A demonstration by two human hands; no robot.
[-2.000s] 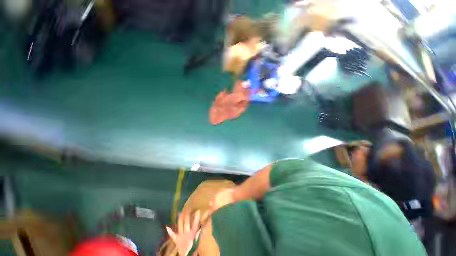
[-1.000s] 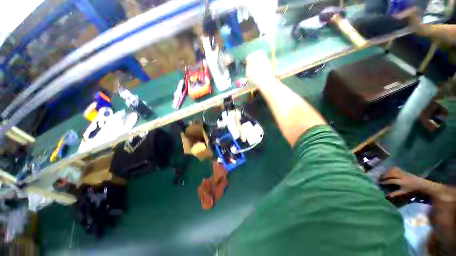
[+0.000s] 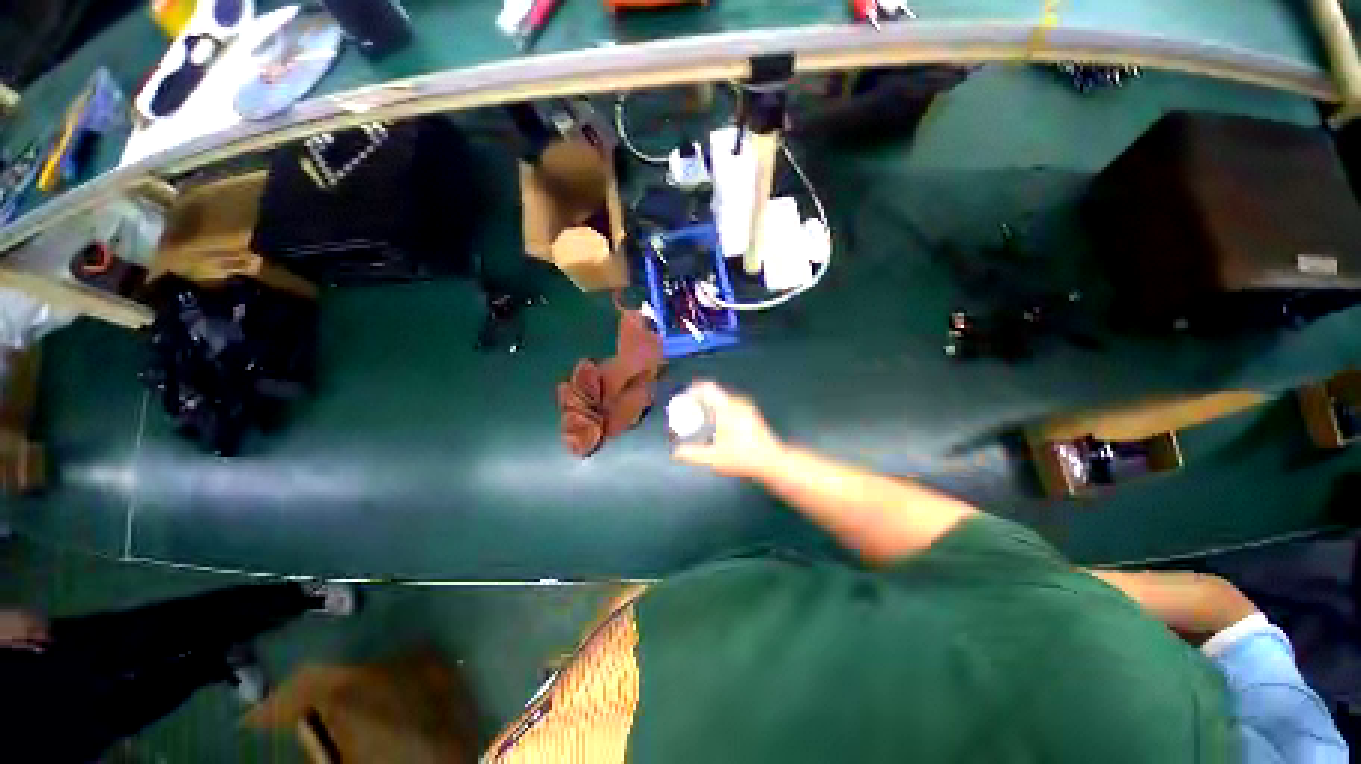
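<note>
My right hand [image 3: 729,433] reaches in from the right over the green bench. It is shut on a small bottle with a round white cap [image 3: 688,415], seen from above; the hand hides most of its body. A crumpled reddish-brown cloth [image 3: 609,391] lies on the mat just left of the hand, not touching it. My left hand is not in view. The tan ribbed bag [image 3: 582,694] is at my front, at the bottom edge.
Behind the cloth are a blue parts bin [image 3: 690,342], a small open carton [image 3: 555,224] and a white power strip [image 3: 733,187]. Black cables [image 3: 232,358] and a black case [image 3: 366,209] lie left. A dark brown box [image 3: 1224,209] and a person's light-blue sleeve [image 3: 1278,694] are right.
My right hand has come down from the shelf edge to beside the cloth, and the white-capped bottle now shows in it. The view has turned and steadied.
</note>
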